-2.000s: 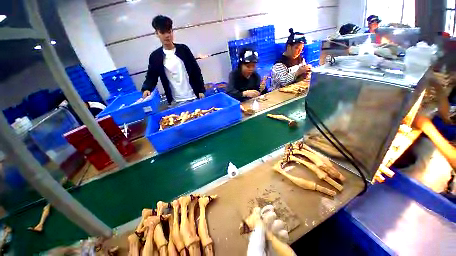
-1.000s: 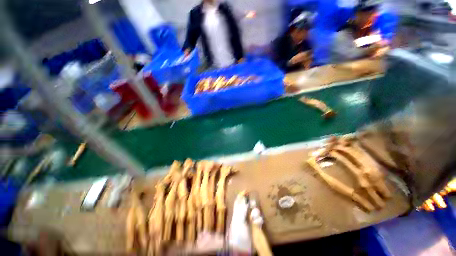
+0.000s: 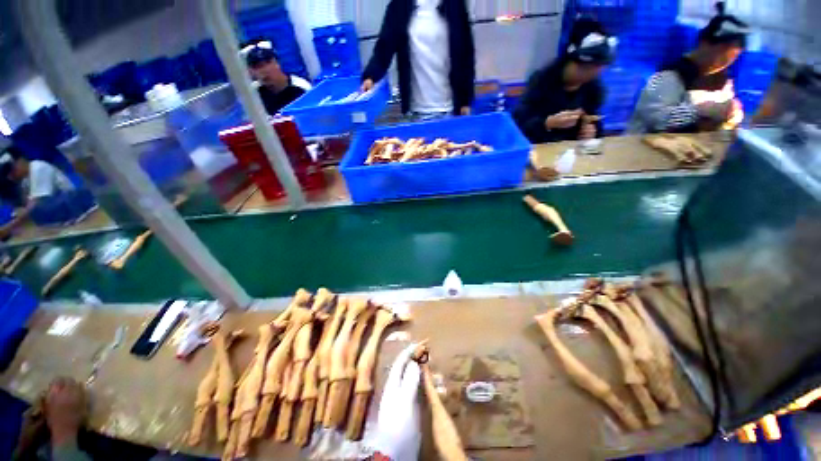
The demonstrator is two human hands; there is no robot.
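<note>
My left hand (image 3: 396, 407), in a white glove, is at the bottom centre. It holds a tan wooden handle (image 3: 443, 423), dark-edged flared head up, lower end towards the bottom edge; white fingertips show on its right side. My right hand is not seen. A long row of handles (image 3: 309, 369) lies to the left. A smaller group of handles (image 3: 621, 347) lies to the right. A small white-rimmed oval dish (image 3: 481, 392) sits on the brown-smeared work board (image 3: 495, 429). A whitish patch beside my left wrist is too unclear to name.
A white pointed bottle (image 3: 452, 284) stands at the near edge of the green belt (image 3: 423, 248). A dark flat bar (image 3: 157, 328) and crumpled plastic (image 3: 198, 328) lie left. A clear-sided box (image 3: 765, 270) stands right. Another person's hands (image 3: 66, 405) are far left. Several people sit or stand across the belt.
The view has swung left, showing more of the bench and people there. My left hand and the held handle are now left of the work board, near the row, uncovering the dish.
</note>
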